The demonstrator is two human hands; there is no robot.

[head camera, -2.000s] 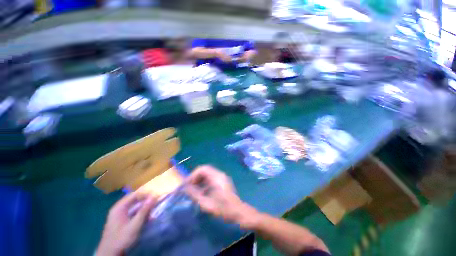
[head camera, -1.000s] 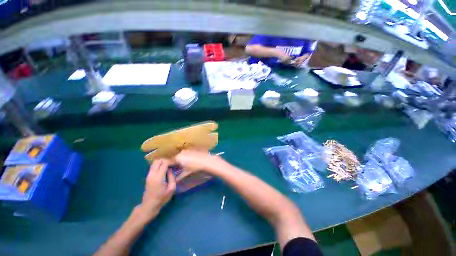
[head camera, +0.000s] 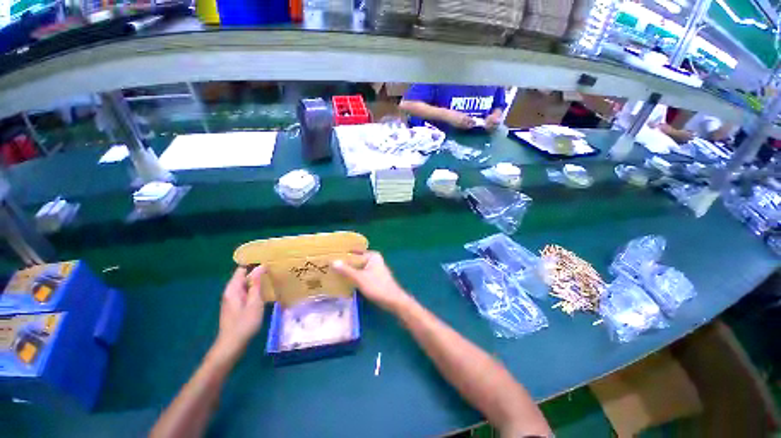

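An open retail box stands on the green bench in front of me, blue outside. Its brown lid is raised, with rounded ears and a small dark print. A whitish, pinkish bagged item lies inside. My left hand grips the lid's left side. My right hand grips the lid's right side, thumb on its inner face.
Closed blue boxes stand at left. Clear bagged parts, a tan stick heap and smaller bags lie at right. White packs line the belt. A person works opposite. An open carton is below the bench edge.
My hands have come out of the box and moved apart to the lid's two sides. The lid now stands more upright and the bagged contents show. The view has steadied.
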